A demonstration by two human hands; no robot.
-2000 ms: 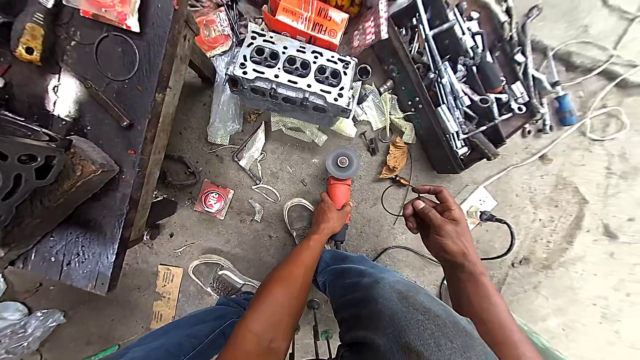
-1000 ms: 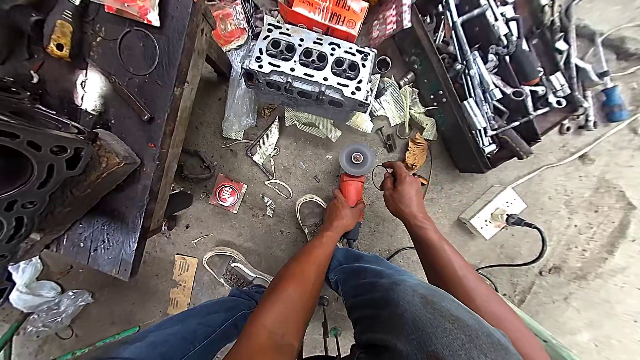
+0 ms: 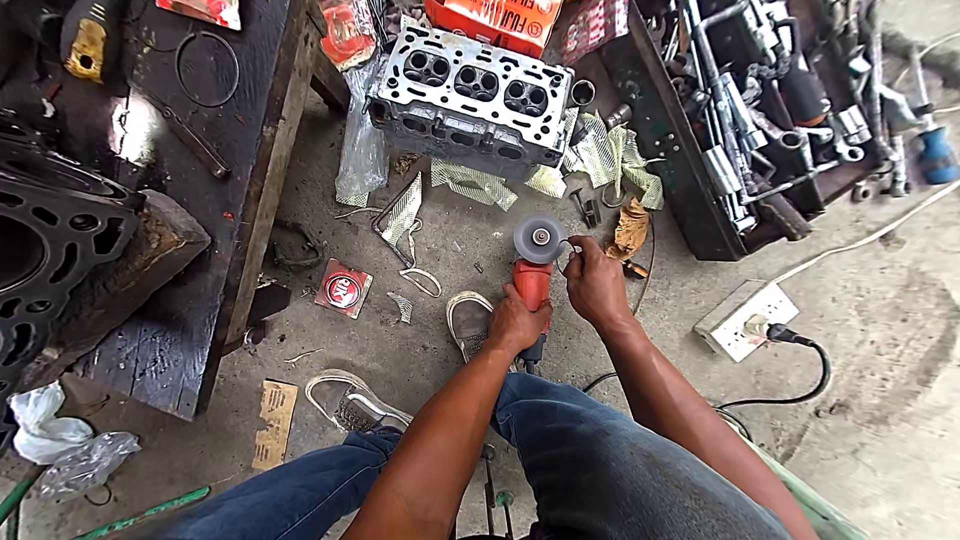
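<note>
My left hand (image 3: 519,321) is closed around the red body of an angle grinder (image 3: 533,283), whose grey disc (image 3: 539,238) points away from me. Just right of the disc, my right hand (image 3: 594,279) pinches a thin, dark, curved piece, which looks like a piston ring (image 3: 565,241); its end is at the disc's right edge. Whether it touches cannot be told. Beyond the grinder lies a metal cylinder head (image 3: 480,90) with its chambers facing up. A brown dry leaf (image 3: 631,229) and a screwdriver with an orange and black handle (image 3: 636,268) lie right of my right hand.
A dark wooden bench (image 3: 247,187) at left bears an engine block (image 3: 52,232) and a ring (image 3: 207,69). At upper right stands a metal toolbox (image 3: 675,157) full of sockets and wrenches. A power strip (image 3: 746,320) with a plugged-in black cord (image 3: 821,375) lies at right.
My right hand has moved left with the thin curved piece, from well right of the grinder to beside its disc. The screwdriver that was by that hand now lies on the floor. My left hand keeps its hold.
</note>
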